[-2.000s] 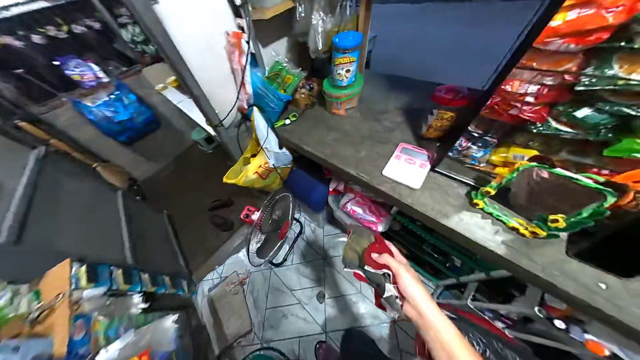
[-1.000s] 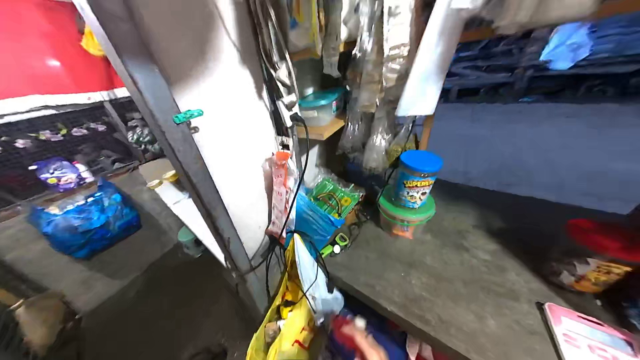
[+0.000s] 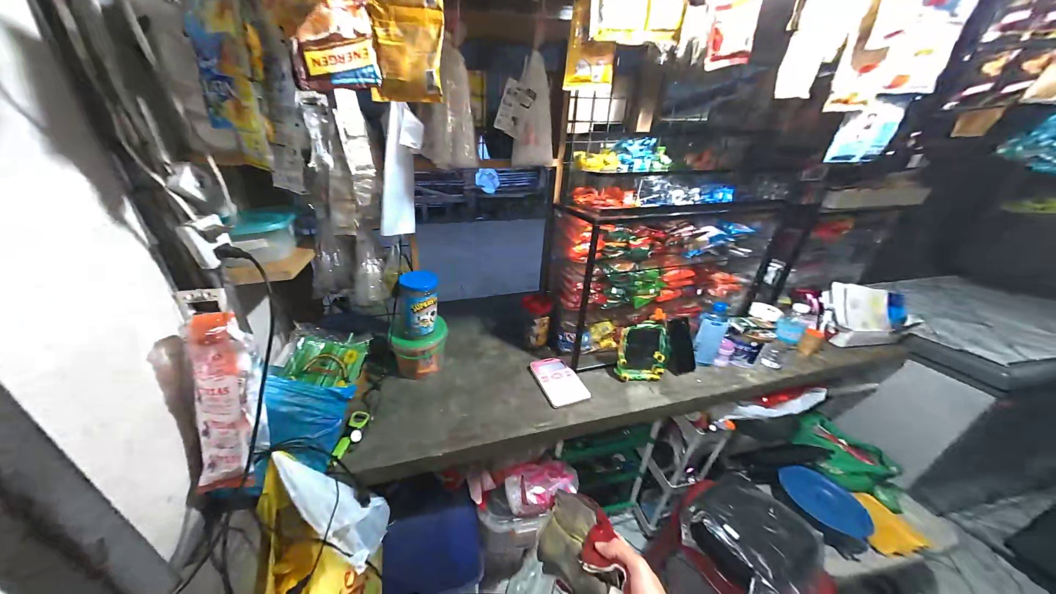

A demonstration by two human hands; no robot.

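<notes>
At the bottom of the head view my right hand (image 3: pixel 624 561) grips a crumpled red and olive cloth (image 3: pixel 569 536). The cloth hangs in front of the counter, close to a pink plastic-wrapped bundle (image 3: pixel 540 487) on a clear tub. Above it on the concrete counter (image 3: pixel 462 421) lies a pink and white calculator (image 3: pixel 561 382). A blue-lidded canister (image 3: pixel 419 305) stands on a green-lidded tub (image 3: pixel 418 351) further left. A green-framed mirror (image 3: pixel 642 351) leans by the snack rack. My left hand is not in view.
A yellow bag (image 3: pixel 289 544) and hanging black cables are at the lower left. A dark blue container (image 3: pixel 433 536) sits under the counter. At the lower right are a plastic-wrapped black seat (image 3: pixel 751 528) and a blue round lid (image 3: pixel 825 502). Packets hang overhead.
The view has swung widely, and the snack rack and far counter show again. The red and olive cloth was in my right hand two seconds ago and is still held.
</notes>
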